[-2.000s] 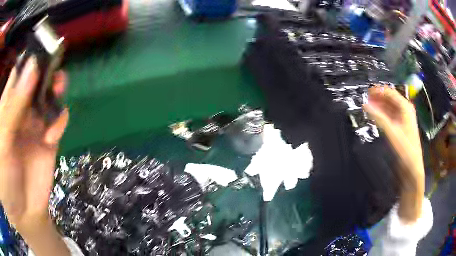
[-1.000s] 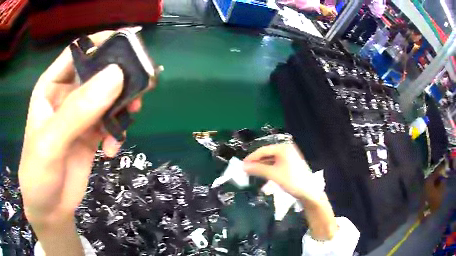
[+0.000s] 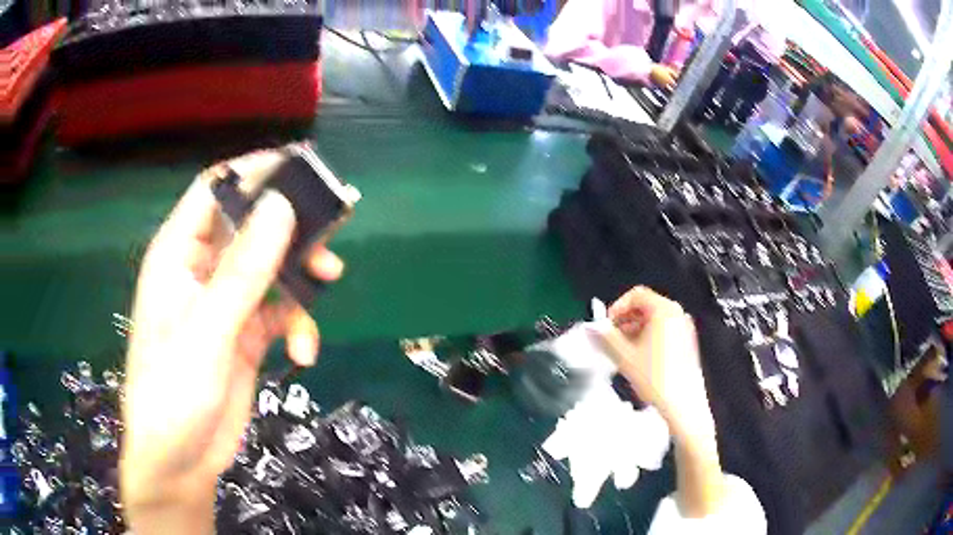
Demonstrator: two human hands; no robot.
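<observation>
My left hand (image 3: 214,313) holds a dark square watch body (image 3: 303,193) with a silver rim, with black clips at its edges, above the bench. My right hand (image 3: 656,340) pinches a white wiping cloth (image 3: 583,345) over the grey solvent dispenser (image 3: 543,378), which the cloth and fingers partly hide. A pile of white wipes (image 3: 606,439) lies just below my right hand. A heap of loose black and silver clips (image 3: 345,465) lies at the front left, partly behind my left wrist.
Black foam trays (image 3: 721,261) with rows of clipped watches stand at the right. Small loose dark parts (image 3: 465,376) lie near the dispenser. Red and black trays (image 3: 188,94) are stacked at the far left. A blue fixture (image 3: 486,78) stands at the far side; a person in pink is beyond.
My right hand came from the black trays to the wipes, took a white cloth, then moved right to the dispenser. My left hand moved inward with the watch body.
</observation>
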